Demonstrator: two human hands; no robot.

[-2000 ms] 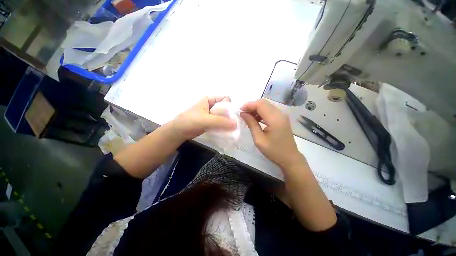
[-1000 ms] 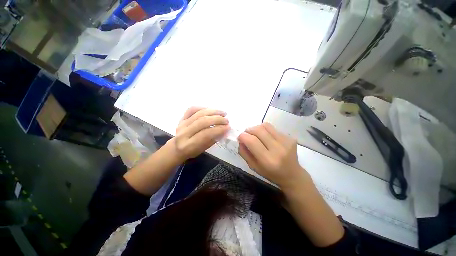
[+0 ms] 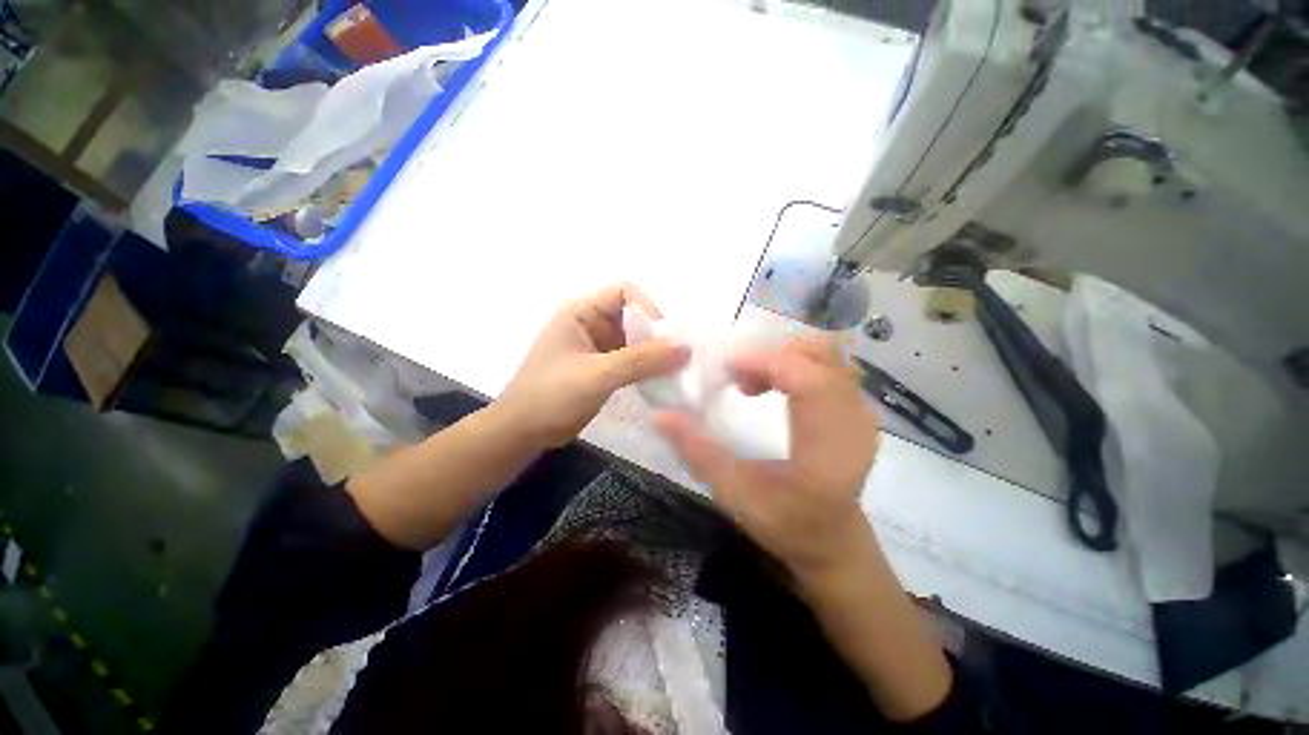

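A white fabric piece (image 3: 699,376) is held between my two hands over the table's front edge. It is bunched or folded and partly hidden by my fingers. My left hand (image 3: 589,359) pinches its left side between thumb and fingers. My right hand (image 3: 797,438) holds its right side, with thumb and fingers around the cloth; this hand is blurred. The piece blends into the white table (image 3: 603,158), so its full outline cannot be told.
The sewing machine head (image 3: 955,129) stands at the right. Thread snips (image 3: 919,411), black shears (image 3: 1055,395) and a long white cut piece (image 3: 1148,431) lie right of my right hand. A blue-rimmed basket (image 3: 376,194) with white pieces is at upper left. A dark flat object (image 3: 1225,618) lies lower right.
My hands have come up from lying over the cloth, and more of the white piece shows between them. My right hand has turned and now partly covers the snips' tip.
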